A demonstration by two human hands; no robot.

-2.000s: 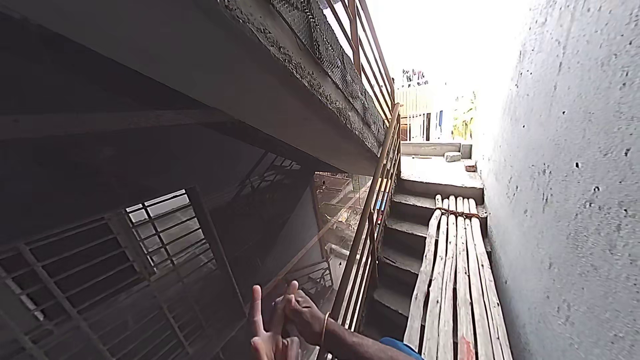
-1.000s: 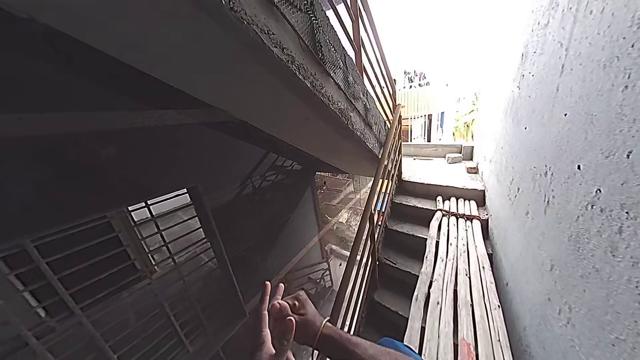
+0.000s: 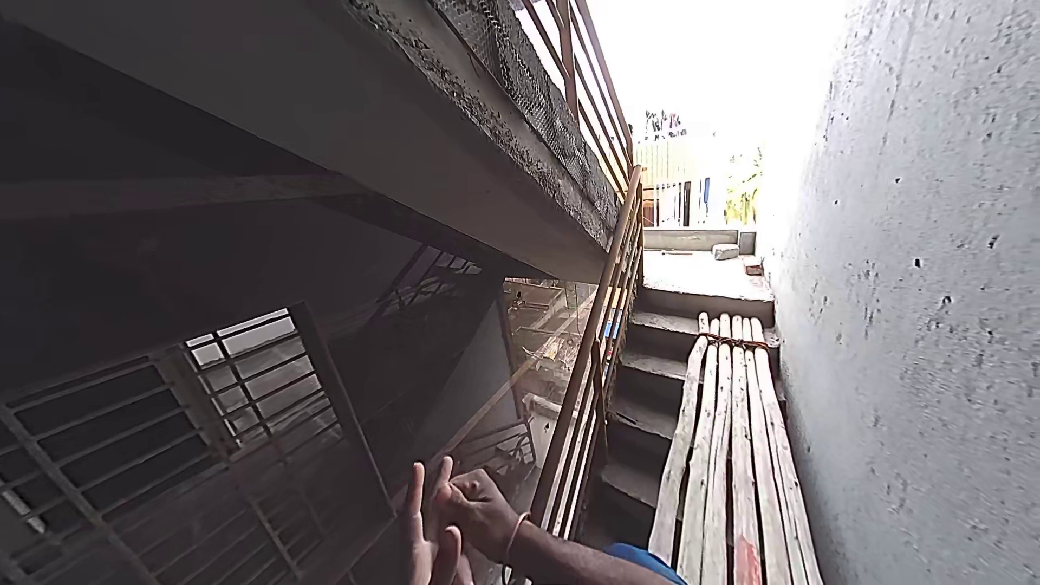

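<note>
Both bare hands are together at the bottom, left of the stair railing. My left hand (image 3: 424,546) has upright fingers spread apart and holds no object. My right hand (image 3: 481,510), with a thin band at its wrist, reaches in from the right. Its fingers are curled against my left hand and seem to close on one of its fingers; the exact contact is partly hidden. The lower part of my left hand is cut off by the frame. No tool shows in either hand.
A metal railing (image 3: 587,345) borders concrete steps (image 3: 647,418). Several wooden poles (image 3: 719,455), tied near their upper end, lie along the stairs beside a rough grey wall (image 3: 926,292). A concrete slab (image 3: 487,195) slopes overhead. Barred window (image 3: 256,374) at left; loose block (image 3: 725,251) on the landing.
My hands have shifted slightly relative to each other and stay in contact. The fingers of my left hand are posed a little differently. The poles and the railing have not moved.
</note>
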